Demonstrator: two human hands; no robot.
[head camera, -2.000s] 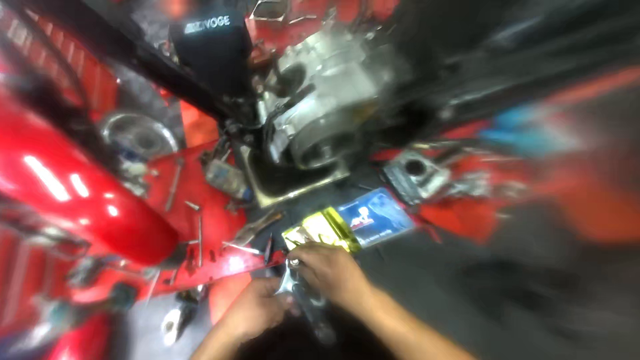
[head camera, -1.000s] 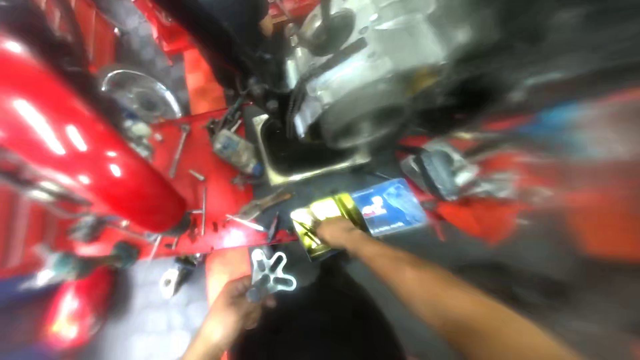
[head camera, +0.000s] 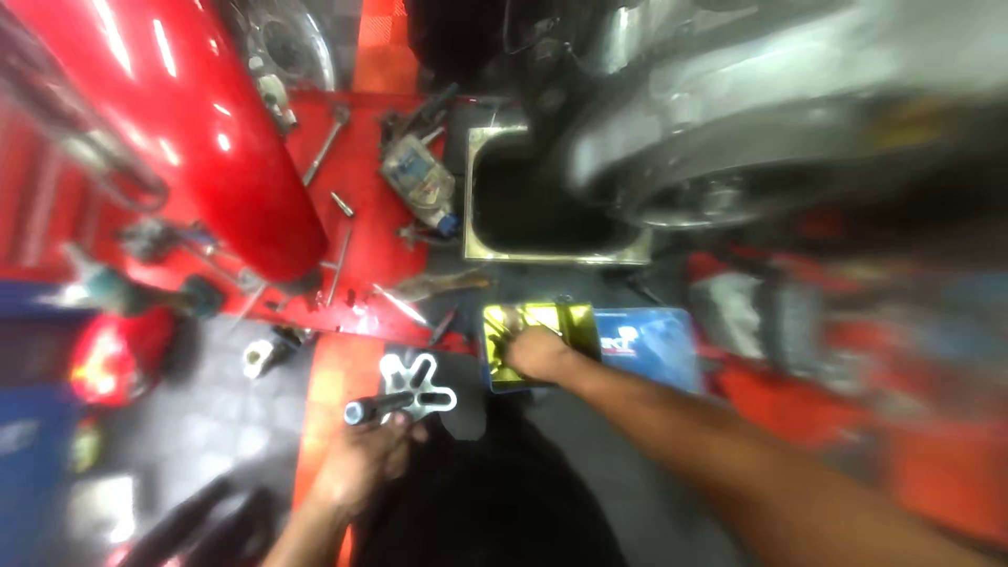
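My left hand (head camera: 382, 450), at the lower left of centre, grips a metal puller with a slotted, several-armed plate (head camera: 421, 387) and a dark centre bolt (head camera: 378, 407) that points left. My right hand (head camera: 537, 354) reaches into an open case with a shiny yellow inside (head camera: 583, 327); its fingertips are among metal parts, and whether they pinch one is unclear. The case's blue lid (head camera: 650, 346) with writing lies to the right, partly behind my forearm.
Beyond the case stands a rectangular metal pan (head camera: 559, 258) under a blurred engine (head camera: 709, 157). A red cylindrical part (head camera: 236, 150) hangs at upper left. On the red surface lie a wrench (head camera: 324, 147), a socket (head camera: 342, 204) and a plastic bottle (head camera: 420, 177).
My hands were together on the puller two seconds ago. My right hand has let go of it and moved into the case, while my left hand keeps the puller, now further left.
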